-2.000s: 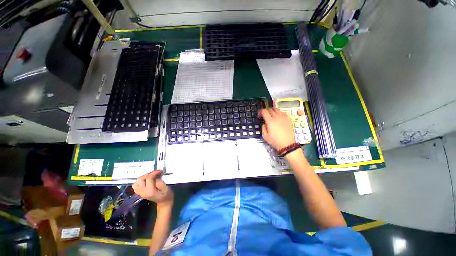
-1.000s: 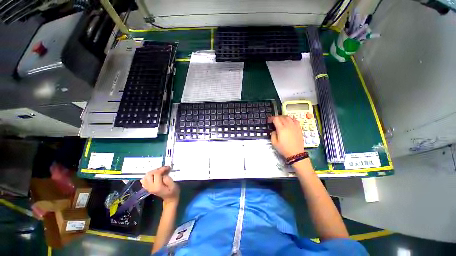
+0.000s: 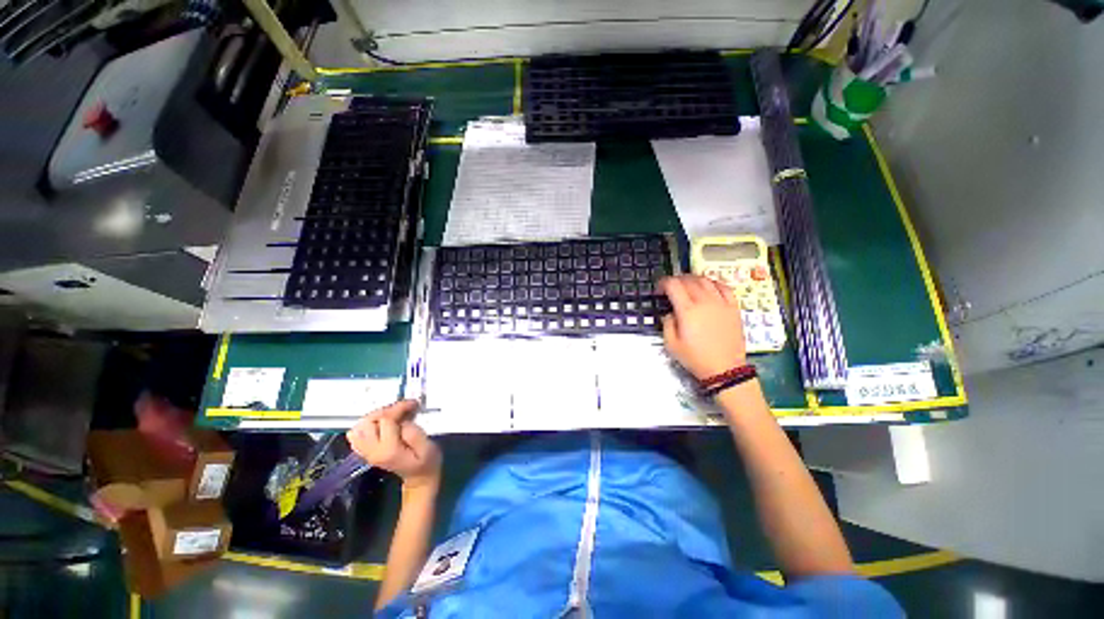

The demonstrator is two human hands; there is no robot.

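Note:
The black pocket tray lies on a metal plate at the front centre of the bench. Small square parts show in its pockets. My right hand rests at the tray's right end with its fingertips on the edge pockets; whether it pinches a part is too small to tell. The hand lies partly over the left side of the cream-yellow calculator. My left hand is at the bench's front edge near the plate's lower left corner, fingers curled. I cannot tell if it holds anything.
A second tray lies on a metal plate at left. A printed record sheet, a white sheet and an empty tray are behind. Long dark tubes lie at right, a pen holder at the rear right corner.
The view has shifted, so the bench sits further right in the picture. My right hand has moved slightly towards the front along the tray's right end. My left hand stays at the front edge.

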